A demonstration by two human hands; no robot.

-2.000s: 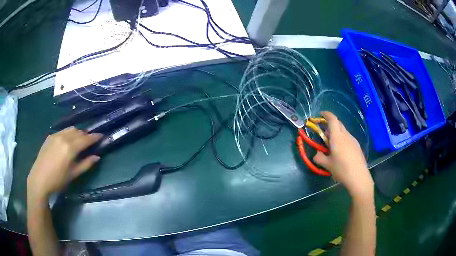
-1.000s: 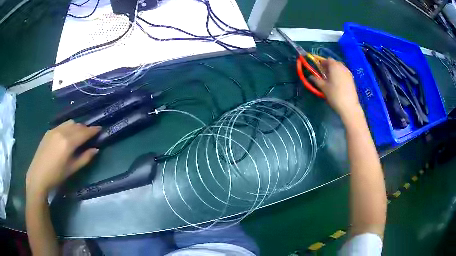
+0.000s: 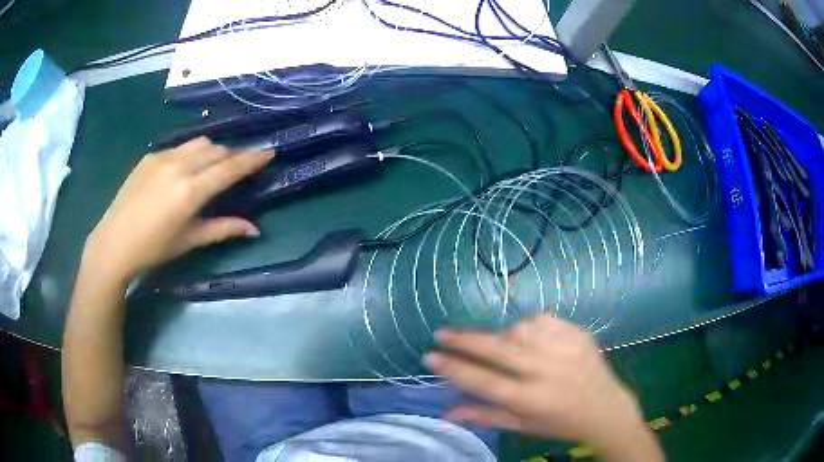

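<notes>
Several black pens lie side by side at left; the nearest of the group (image 3: 310,171) has clear filament entering its rear end. My left hand (image 3: 185,203) lies over the front part of this pen, fingers apart; whether it grips the pen is hidden. Another black pen (image 3: 307,269) lies alone nearer the bench edge, its black cable at its rear. The clear filament coil (image 3: 434,271) spreads in wide loops at the middle. My right hand (image 3: 533,374) is slightly blurred, empty and open at the coil's near edge. The scissors (image 3: 649,131) lie at the back right.
A blue bin (image 3: 734,194) holding black parts stands at right. A white panel (image 3: 262,23) with cables is behind the pens, by a grey post (image 3: 592,25). A white bag (image 3: 36,171) and light blue cylinder (image 3: 38,83) are at far left. Smaller clear loops lie beside the bin.
My right hand has let go of the scissors and moved to the coil's near edge. The coil had shifted toward the front edge earlier. The view has turned left; my left hand stays at the pens.
</notes>
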